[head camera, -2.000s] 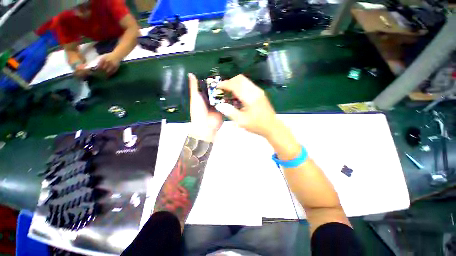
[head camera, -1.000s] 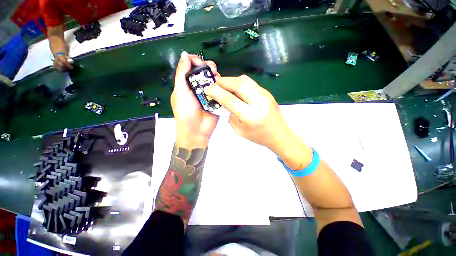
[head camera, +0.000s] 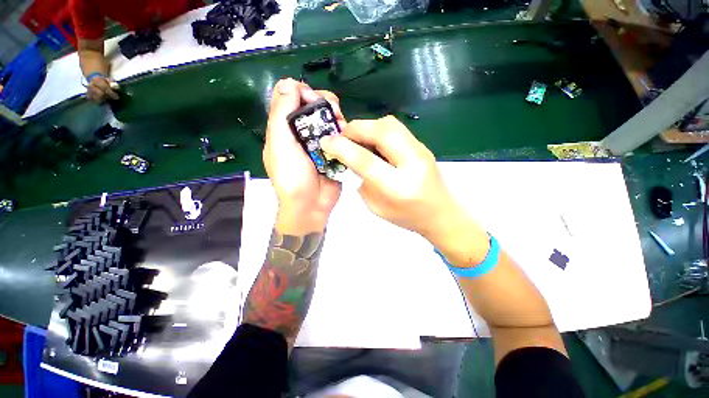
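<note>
A black plastic housing (head camera: 315, 134) with a populated circuit board inside, showing white and blue parts, is held tilted above the white sheets. My left hand (head camera: 298, 155) cups it from behind and the left, with fingertips showing past its top edge. My right hand (head camera: 392, 171) has its thumb and index finger at the housing's right side, touching the parts inside. The fingertips hide part of the board. I cannot tell whether they pinch a separate piece.
Black moulded parts (head camera: 97, 284) stand in zigzag rows on a glossy black printed sheet (head camera: 183, 272). A small black square (head camera: 558, 259) lies on the right white sheet (head camera: 536, 210). Circuit boards (head camera: 135, 162) lie scattered on the green surface (head camera: 482, 85). A person's hand (head camera: 101, 87) is opposite.
The housing was blurred and edge-on two seconds ago; now its open face shows. Since one second ago my hands have barely moved. The loose boards on the green surface have shifted left.
</note>
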